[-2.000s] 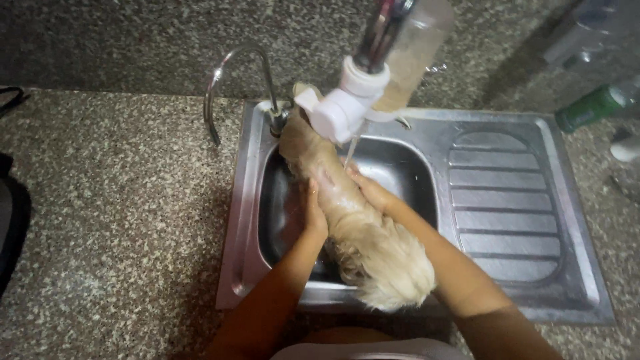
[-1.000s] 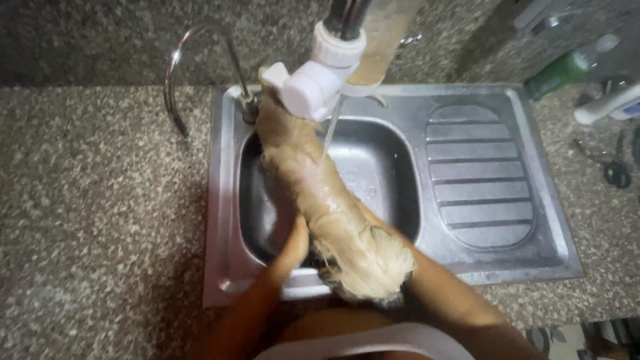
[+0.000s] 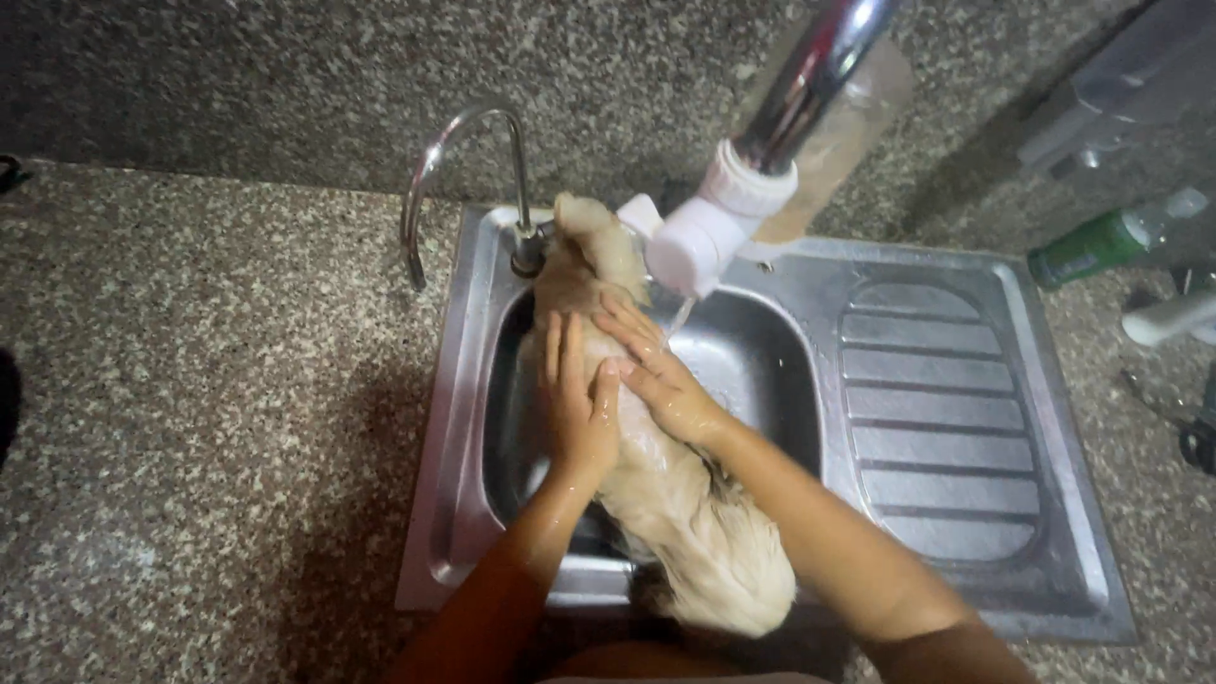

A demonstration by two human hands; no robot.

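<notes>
A wet, cream-coloured dog (image 3: pixel 665 475) stretches across the stainless steel sink basin (image 3: pixel 736 351), one end near the back left corner, the bushy, furry end over the front rim. My left hand (image 3: pixel 579 399) lies on its back from the left side, fingers pointing away from me. Against it from the right rests my right hand (image 3: pixel 660 375), fingers spread over the wet fur, the two thumbs close together. Water runs from the white faucet nozzle (image 3: pixel 698 242) just beyond my right hand. The dog's legs are hidden.
A thin curved metal tap (image 3: pixel 465 123) rises behind the basin's left corner. Right of the basin is a ribbed drainboard (image 3: pixel 940 418). A green bottle (image 3: pixel 1092 247) lies at the back right, near a white tube-shaped item (image 3: pixel 1173 318). Speckled stone counter (image 3: pixel 190 399) extends left.
Both my hands have moved away from me along the dog's body and now lie on top of its back, where before they were at its sides.
</notes>
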